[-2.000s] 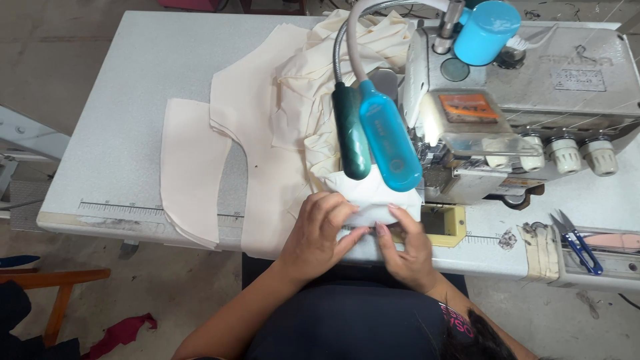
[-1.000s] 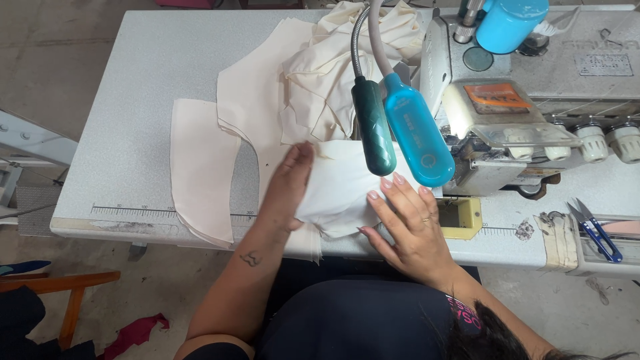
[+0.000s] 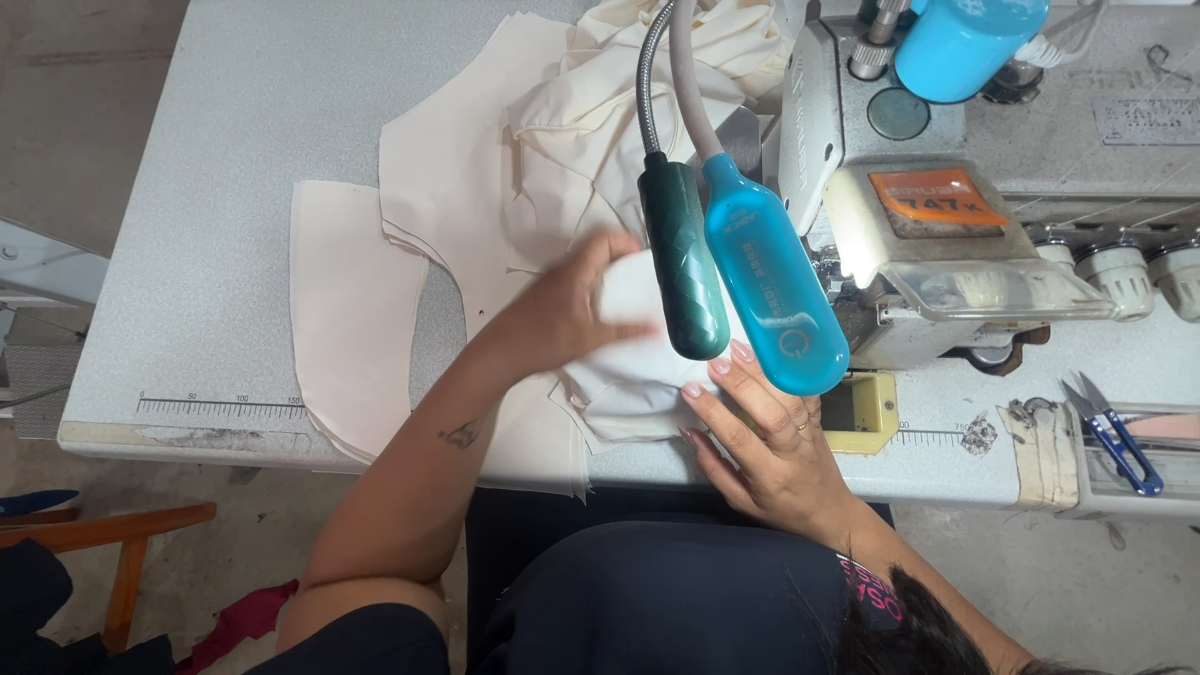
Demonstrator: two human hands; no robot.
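Note:
A cream-white fabric piece (image 3: 623, 389) lies bunched on the sewing table in front of the overlock machine (image 3: 900, 216). My left hand (image 3: 581, 305), blurred, is at the fabric's upper left with thumb and fingers spread around a raised fold; how firmly it grips is unclear. My right hand (image 3: 764, 436) rests flat on the fabric's right edge, fingers apart, beside the machine's yellow-framed opening (image 3: 886, 412). Two lamps, one dark green (image 3: 684, 258) and one blue (image 3: 778, 281), hang over the fabric and hide part of it. Behind is a heap of sewn cream fabric (image 3: 600, 141).
Stacked cream cut panels (image 3: 352, 309) and a larger panel stack (image 3: 450, 169) lie left on the white table (image 3: 234, 141). Blue-handled thread snips (image 3: 1116, 436) lie at the right edge. A wooden chair part (image 3: 127, 544) stands below left.
Two seconds ago both hands were close together at the table's front edge. Since one second ago, my left hand has gone from lying along the fabric's left side to spreading around a fold.

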